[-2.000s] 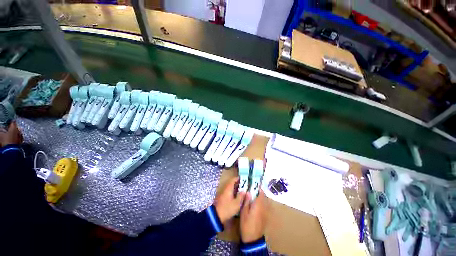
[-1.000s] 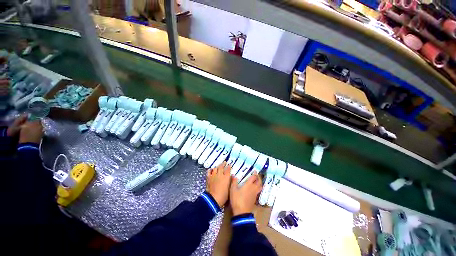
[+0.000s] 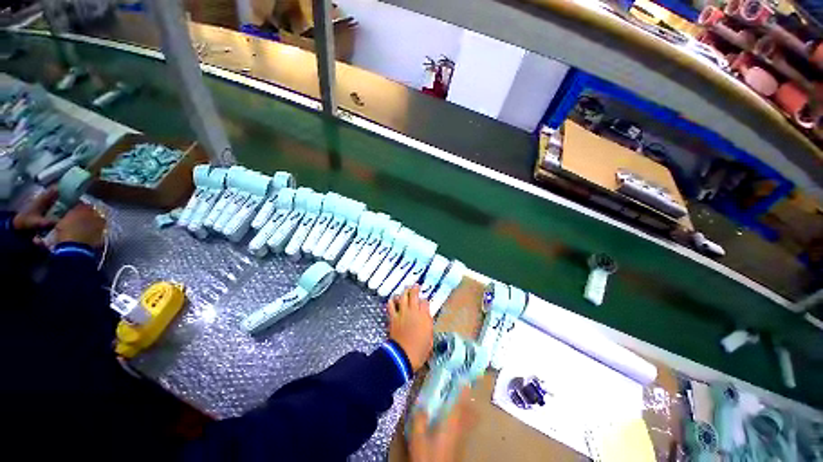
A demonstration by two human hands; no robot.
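Note:
Pale mint handheld fans [image 3: 311,221] stand side by side in a long row along the belt. My left hand [image 3: 412,329] is at the row's right end, its fingers against the lower handle ends; it lifts nothing visible. My right hand [image 3: 442,435], blurred and low in the picture, holds mint fans [image 3: 453,368] by their handles, heads away from me; their exact number is unclear. Two more fans [image 3: 503,318] are close together right of a gap in the row. One fan [image 3: 291,300] lies apart on the bubble wrap.
White paper [image 3: 564,392] bears a dark cluster [image 3: 526,392]. A white roll [image 3: 591,345] lies behind it, a yellow pad [image 3: 624,442] in front. A yellow power strip [image 3: 152,318] and parts box [image 3: 149,176] are left. Another person's hands [image 3: 77,224] are far left. The green belt [image 3: 406,198] carries fans.
My right hand has left the row and moved down towards me, now with fans in it. My left hand remains by the row's end. The view has shifted slightly.

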